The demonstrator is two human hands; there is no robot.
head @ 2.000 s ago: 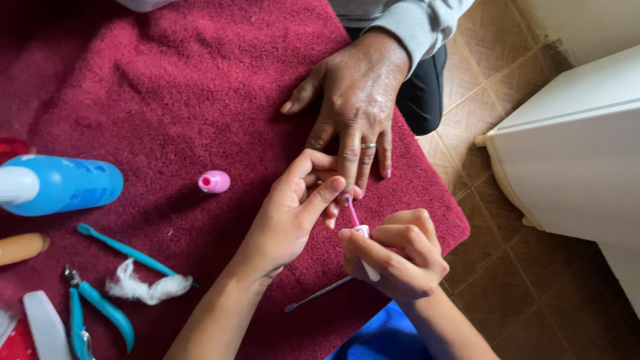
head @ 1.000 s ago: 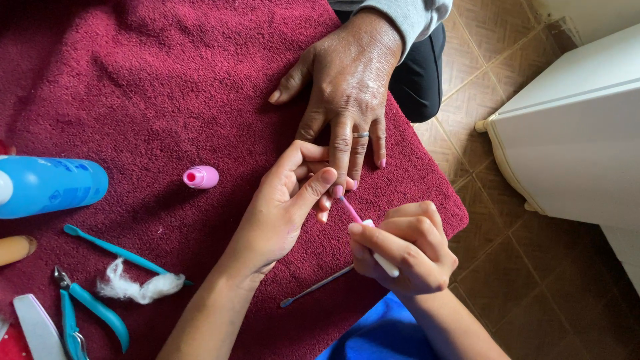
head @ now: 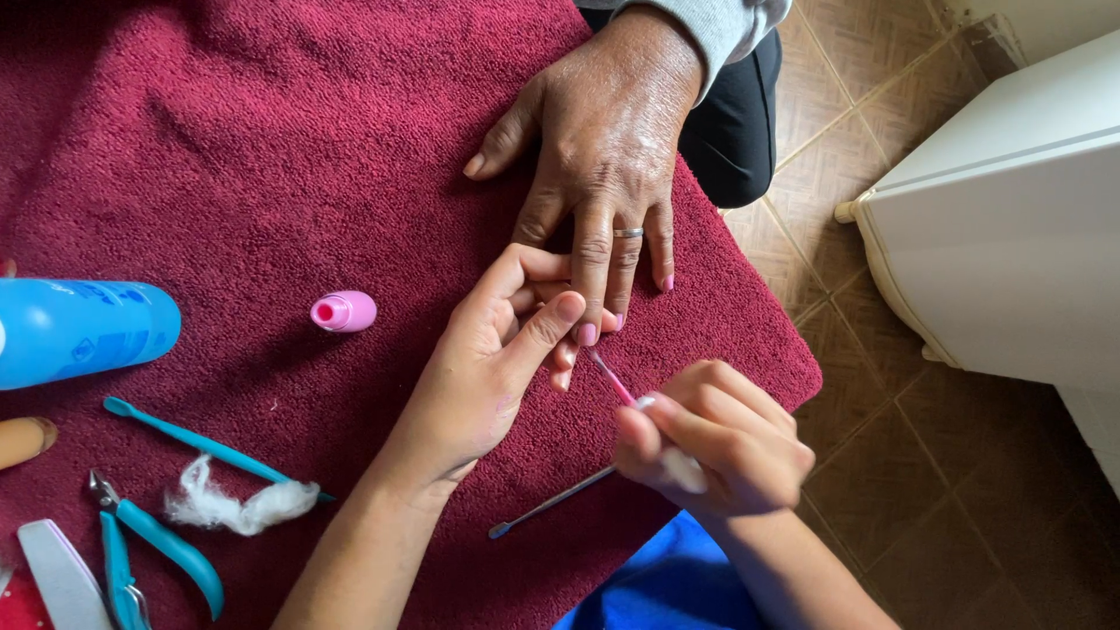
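My left hand [head: 499, 350] holds a finger of another person's hand [head: 612, 140] between thumb and fingers. That hand lies palm down on a dark red towel [head: 262, 192], wears a silver ring [head: 627, 233], and has pink polish on several nails. My right hand [head: 722, 437] grips the white cap of a nail polish brush [head: 612, 376]; the brush tip is close to the held finger's pink nail. An uncapped pink nail polish bottle [head: 344, 311] stands on the towel left of my left hand. A metal cuticle pusher [head: 551, 501] lies partly under my right hand.
At the left lie a blue bottle [head: 87, 332], a teal plastic stick tool [head: 210, 444], cotton wool [head: 241, 503], teal-handled cuticle nippers [head: 166, 547] and a nail buffer [head: 63, 573]. A white appliance or cabinet [head: 997, 210] stands on the tiled floor at the right.
The brush tip was at the held finger's nail in the earlier frames; now it is slightly off its end. My left hand keeps its hold on the finger.
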